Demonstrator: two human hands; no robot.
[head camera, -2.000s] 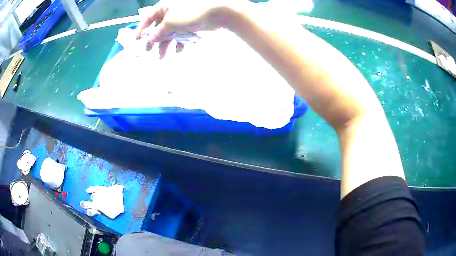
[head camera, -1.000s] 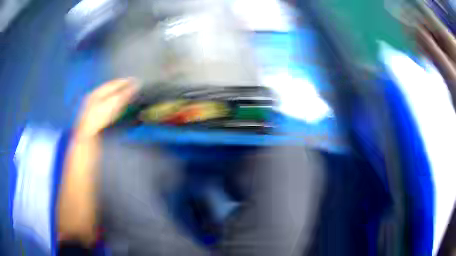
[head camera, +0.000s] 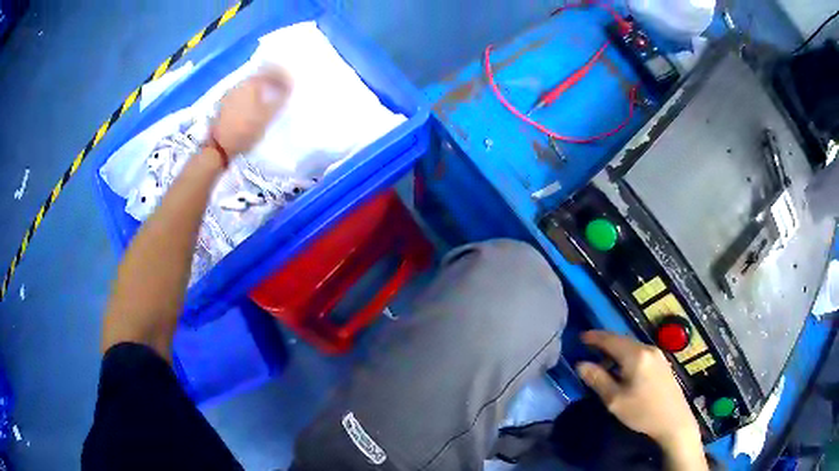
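My left hand (head camera: 248, 112), blurred, is over the white liner (head camera: 317, 87) in a blue bin (head camera: 304, 216) at the left. Its fingers are unclear, and I cannot tell whether it holds anything. Small white corded parts (head camera: 244, 198) with dark dots lie loose in the bin, below and left of the hand. My right hand (head camera: 639, 382) is beside the machine's front panel, near the red button (head camera: 672, 335), with fingers bent and apart and nothing visible in it. The metal plate (head camera: 708, 175) carries a small holder (head camera: 747, 262) with a bright white piece beside it.
A red stool (head camera: 354, 267) is under the bin, with a blue box (head camera: 225, 354) beside it. Green buttons (head camera: 602, 234) are on the panel. A multimeter (head camera: 649, 51) with a red lead lies on the blue bench (head camera: 524, 69). My grey-clad leg is between bin and machine.
The view has swung from the conveyor bin to the left bin and machine. My left hand has moved from near the panel to over the left bin. My right hand has left the conveyor bin.
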